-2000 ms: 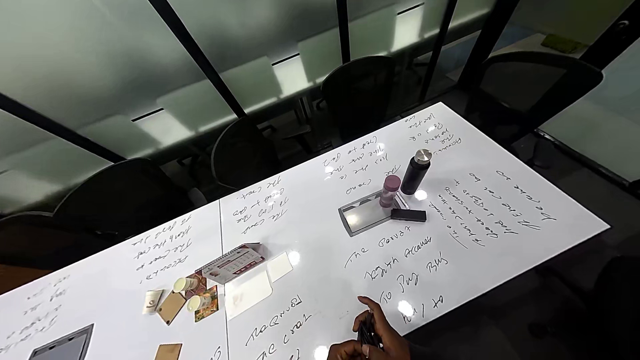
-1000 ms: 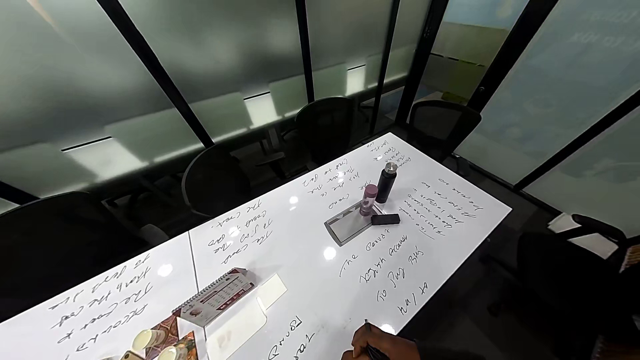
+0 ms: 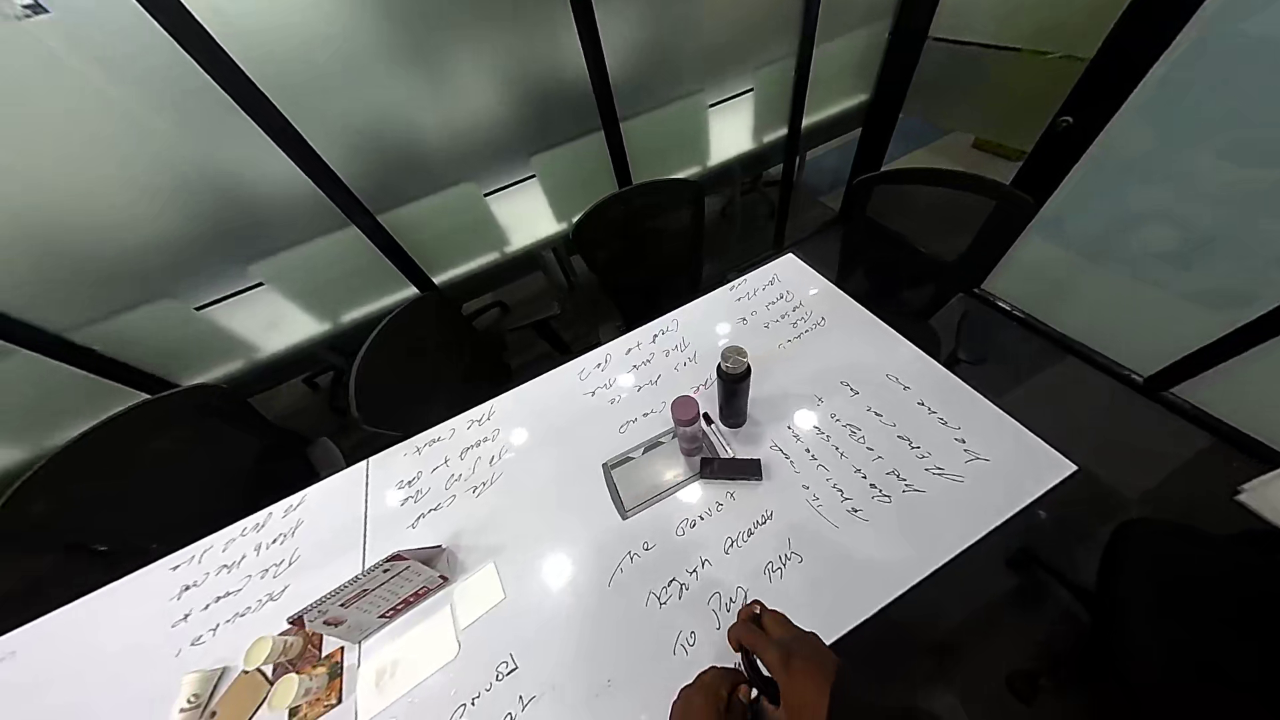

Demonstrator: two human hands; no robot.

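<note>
At the bottom edge, my right hand [image 3: 785,655] grips a slim black marker [image 3: 752,668], its fingers bent around it. My left hand [image 3: 710,692] touches it from the left, fingers curled at its lower part; the frame edge cuts off much of this hand. Both are over the near side of a glossy white table [image 3: 900,540] covered in black handwriting. Beyond them lie a black duster-like block [image 3: 731,469], a white marker with a dark cap [image 3: 715,434] and a grey-framed tray or panel [image 3: 650,475]. A pink-capped bottle [image 3: 687,425] and a black flask [image 3: 734,387] stand close by.
At the left are a spiral desk calendar [image 3: 375,595], white sheets [image 3: 410,660], paper cups [image 3: 275,652] and patterned cards [image 3: 325,690]. Dark chairs [image 3: 640,245] line the far side beside frosted glass panels [image 3: 450,100]. Another dark chair [image 3: 1180,620] is at the right.
Only one hand showed clearly a second ago, low over the table with the marker; now both hands are together at it. The view has shifted.
</note>
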